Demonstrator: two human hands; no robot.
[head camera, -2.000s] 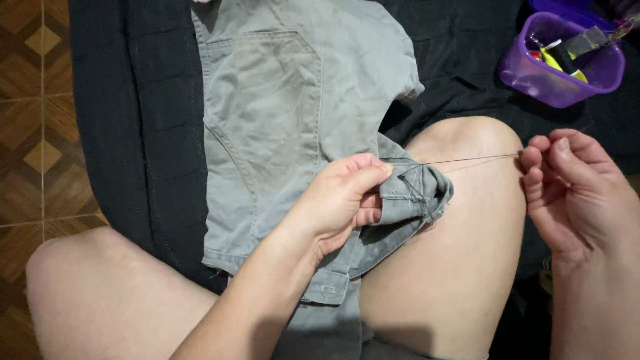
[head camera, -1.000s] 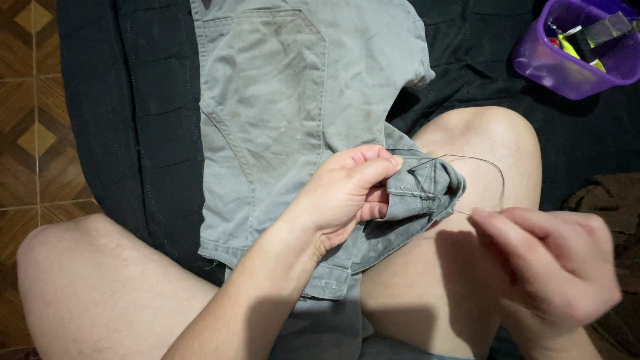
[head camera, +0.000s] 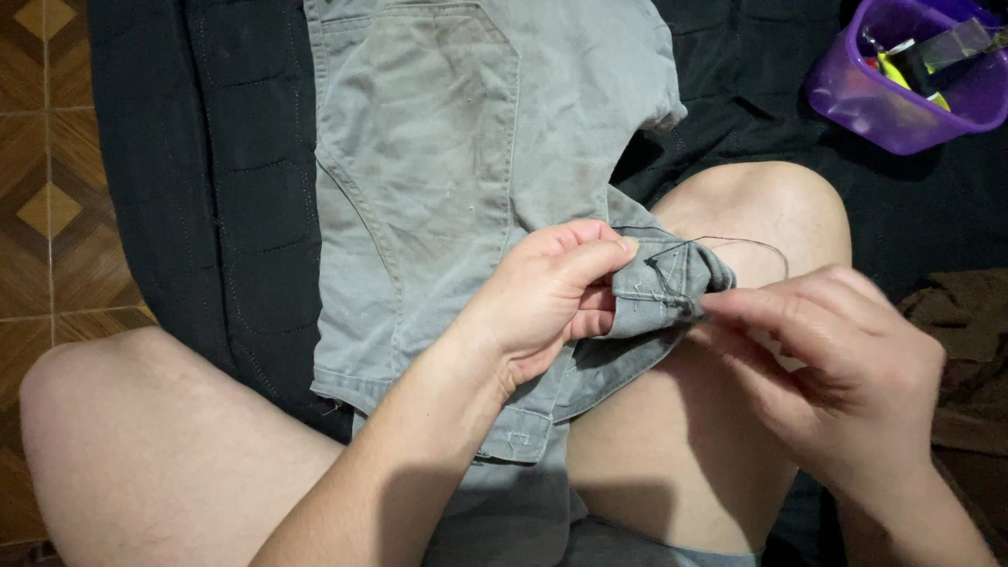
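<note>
Across my lap lies a grey cloth garment (head camera: 441, 157) with stitched seams and a few stains. My left hand (head camera: 559, 291) pinches a folded edge of it between thumb and fingers, over my bent knee. Dark stitches cross this folded part (head camera: 657, 276). A dark thread (head camera: 748, 240) loops from the stitches towards my right hand (head camera: 819, 346), whose thumb and forefinger are pinched together right at the cloth's edge. A needle cannot be made out between those fingertips.
A purple plastic basket (head camera: 858, 118) with small yellow, red and black items stands at the upper right on a black quilted cover (head camera: 260, 236). Brown cloth (head camera: 969, 346) lies at the right edge. Patterned floor tiles (head camera: 47, 205) show at the left.
My right hand was far to the right with the thread pulled taut, then came in; it is now at the cloth's edge and the thread hangs in a loose loop. My left hand keeps its hold.
</note>
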